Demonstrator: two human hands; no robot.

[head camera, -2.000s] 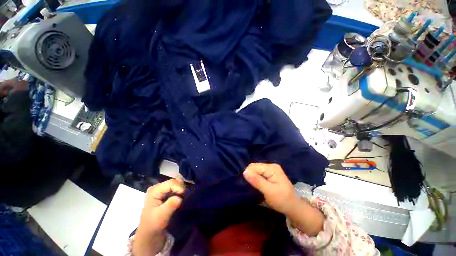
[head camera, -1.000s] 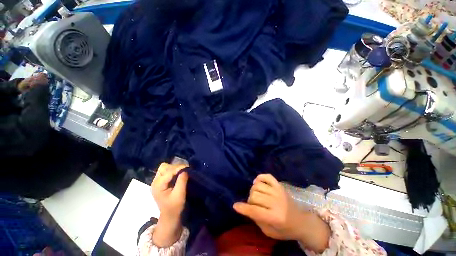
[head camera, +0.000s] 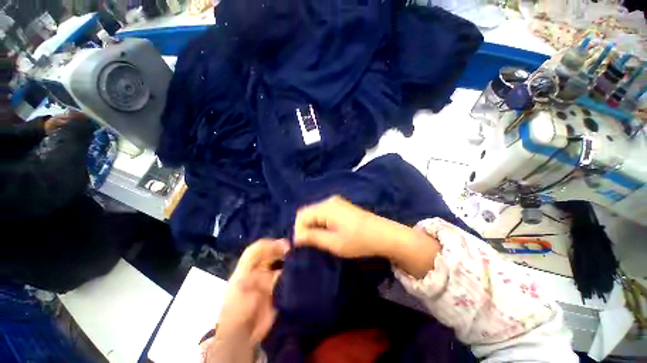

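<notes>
A large heap of navy garment [head camera: 326,64] covers the table centre and hangs down over my lap. A small white label with a dark middle [head camera: 308,125] lies on it. My left hand [head camera: 254,283] grips a fold of the navy fabric at lower centre. My right hand [head camera: 340,228] pinches the same fabric just above and right of it, fingers bent and close to my left hand. The fingertips are blurred, and the exact edge or seam between them is hidden.
A white sewing machine [head camera: 560,152] stands right, with orange-blue snips [head camera: 525,245], black cords [head camera: 592,252] and a pale scrap [head camera: 611,327] below it. A grey machine head [head camera: 124,86] and a person's dark sleeve [head camera: 42,170] are at left.
My right hand has moved up and left, close to my left hand. My left hand has moved slightly down and right. The fabric between them is now bunched.
</notes>
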